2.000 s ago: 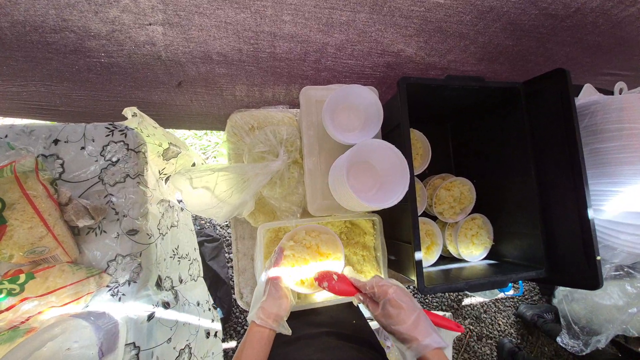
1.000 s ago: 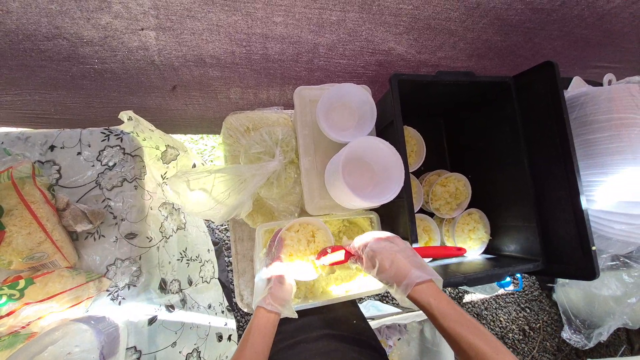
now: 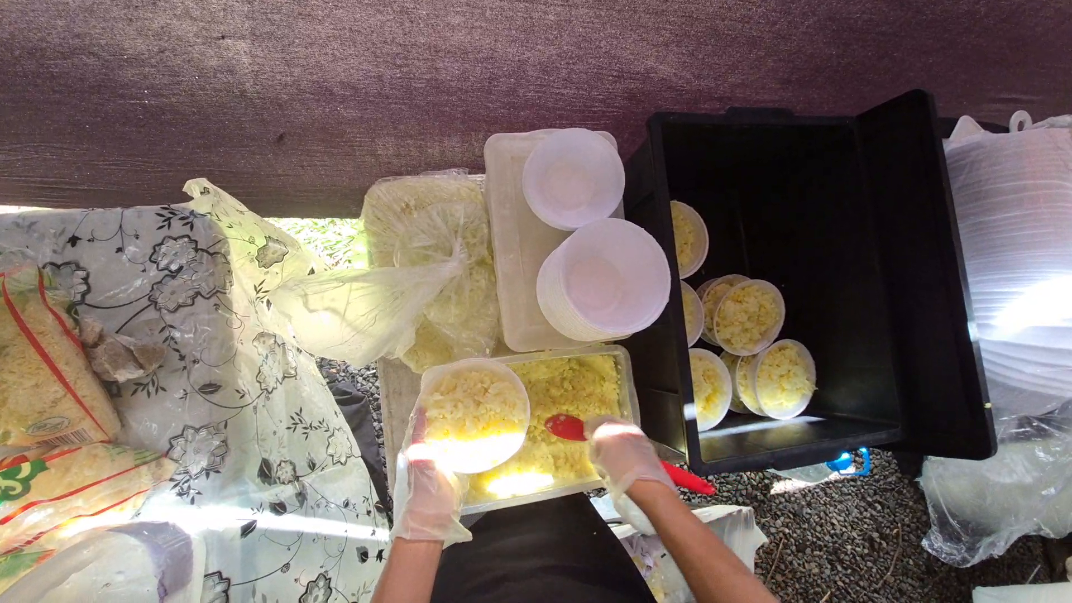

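Observation:
Wearing a clear plastic glove, my left hand (image 3: 431, 494) holds a white round bowl filled with pale yellow grated food (image 3: 473, 410). My right hand (image 3: 626, 459), gloved too, grips a red spoon (image 3: 567, 427); its head is over a rectangular plastic tub (image 3: 630, 394) of the same yellow food, to the right of the bowl. Whether the spoon touches the food cannot be told. Above the tub, a stack of empty white bowls (image 3: 603, 280) and another white bowl (image 3: 574, 178) stand on a translucent lidded container (image 3: 512, 251).
A deep black crate (image 3: 796, 459) at right holds several filled bowls (image 3: 749, 316). Left of the stacks lies a clear bag of pale food (image 3: 431, 251). Printed food bags (image 3: 50, 368) and a stone (image 3: 126, 358) rest on a floral plastic tablecloth (image 3: 188, 452). White stacked lids or plates (image 3: 1017, 251) stand far right.
The red spoon was at the held bowl in both earlier frames; my right hand has drawn it rightward, over the tub. My left hand still holds the bowl.

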